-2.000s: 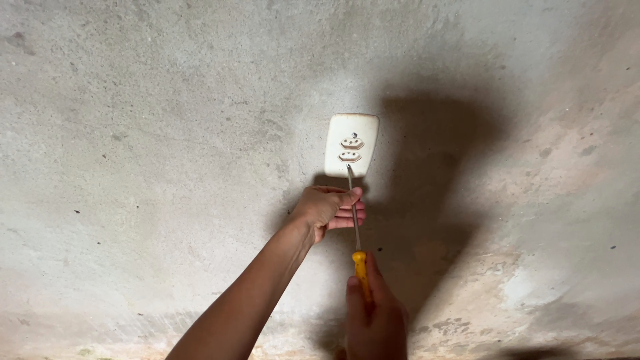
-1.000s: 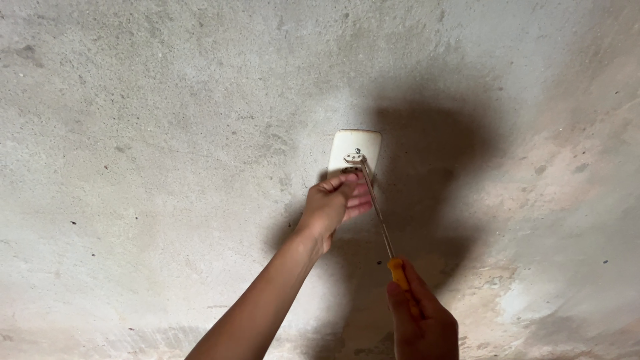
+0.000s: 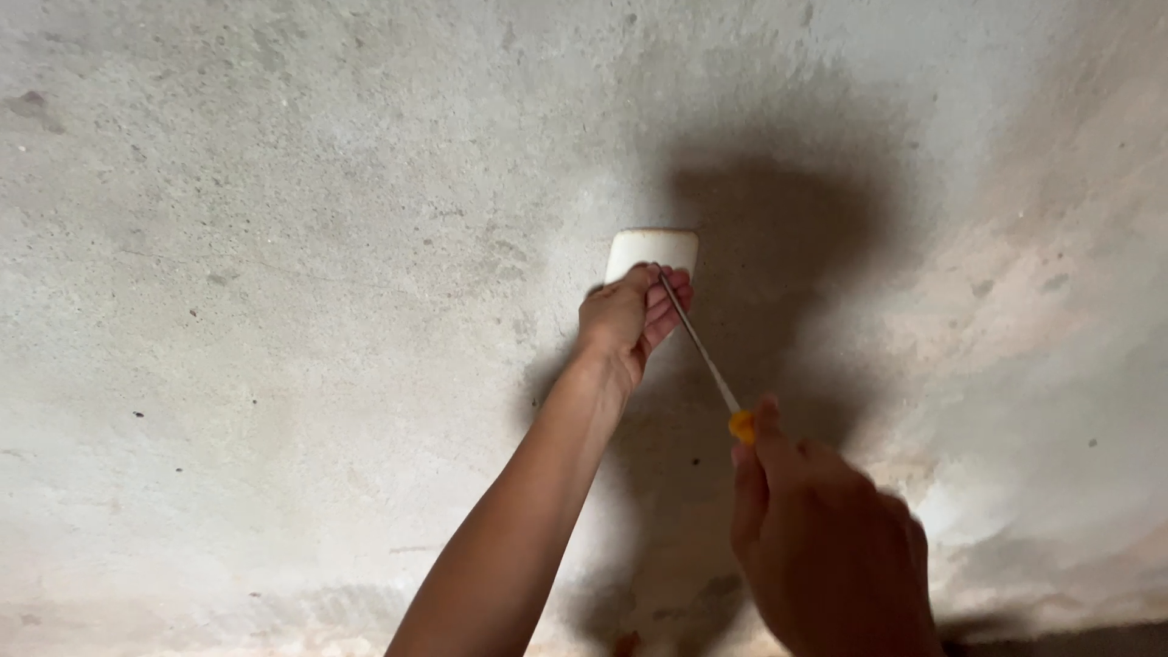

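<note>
A white outlet cover plate (image 3: 652, 251) sits on the wall, its lower part and sockets hidden by my left hand (image 3: 630, 315). The thumb and fingertips of that hand meet around the tip end of a screwdriver (image 3: 703, 351), over the middle of the plate; the tip itself is hidden. The screwdriver slants down to the right, and my right hand (image 3: 826, 538) is closed around its yellow handle. Only the front end of the handle shows.
A rough, stained plaster wall (image 3: 319, 274) fills the view. Dark shadows of the arms and head fall on it to the right of the plate and below. A dark edge runs along the bottom right corner.
My left hand has moved up over the sockets, which showed earlier. My right hand has shifted to the right, so the screwdriver, nearly upright two seconds ago, now slants.
</note>
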